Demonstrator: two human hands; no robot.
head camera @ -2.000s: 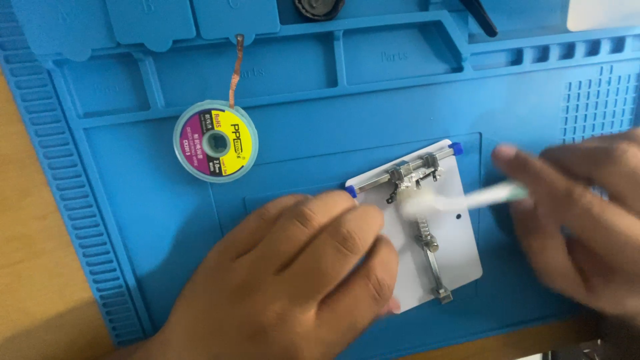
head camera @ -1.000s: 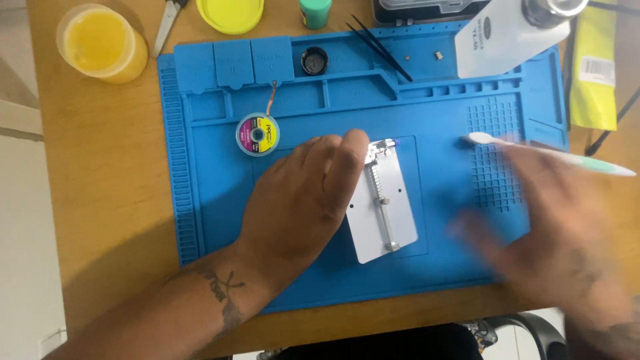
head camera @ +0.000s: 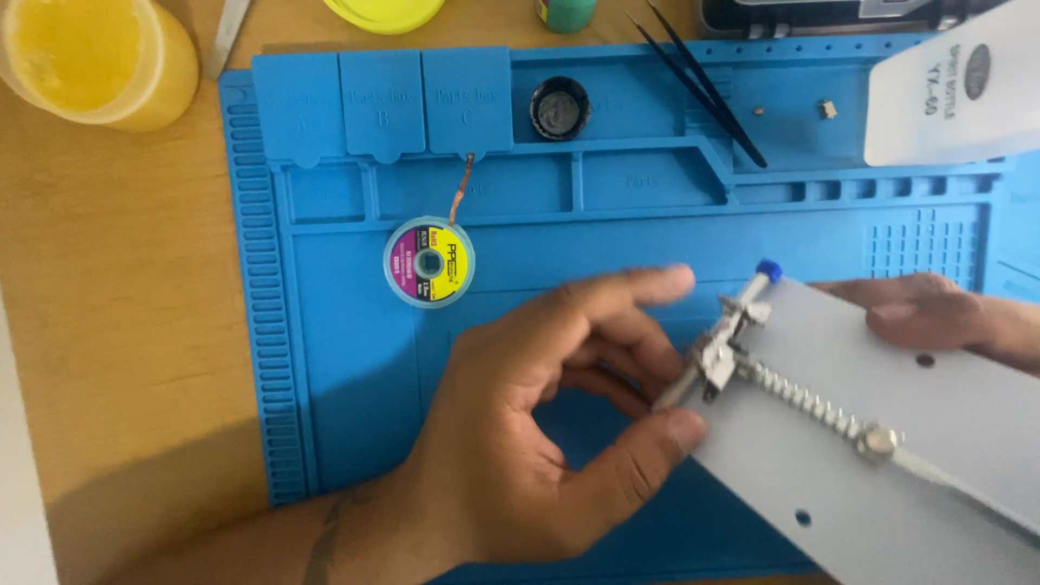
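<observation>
A metal plate fixture with a spring-loaded clamp (head camera: 812, 349) is raised above the blue silicone work mat (head camera: 520, 260) and tilted. My right hand (head camera: 926, 317) grips its far edge at the right, thumb on top of the plate. At the clamp end, my left hand (head camera: 552, 422) has its thumb against the plate's left edge and its fingers curled by the rail end; the forefinger stretches out free. The clamp has a coil spring (head camera: 804, 398), a round knob (head camera: 877, 441) and a blue rail cap (head camera: 768, 270). Whether a small part sits in the jaws is unclear.
A desoldering braid spool (head camera: 429, 262) lies on the mat's left. Behind are a round black container (head camera: 559, 109), black tweezers (head camera: 703, 89), small parts (head camera: 827, 109) and a white spirit bottle (head camera: 951, 89). A tub of yellow substance (head camera: 97, 65) stands at the back left.
The plate fixture has been lifted off the mat and tilted. My right hand held a white toothbrush earlier; now it holds the plate, and the brush is out of sight. The view has moved.
</observation>
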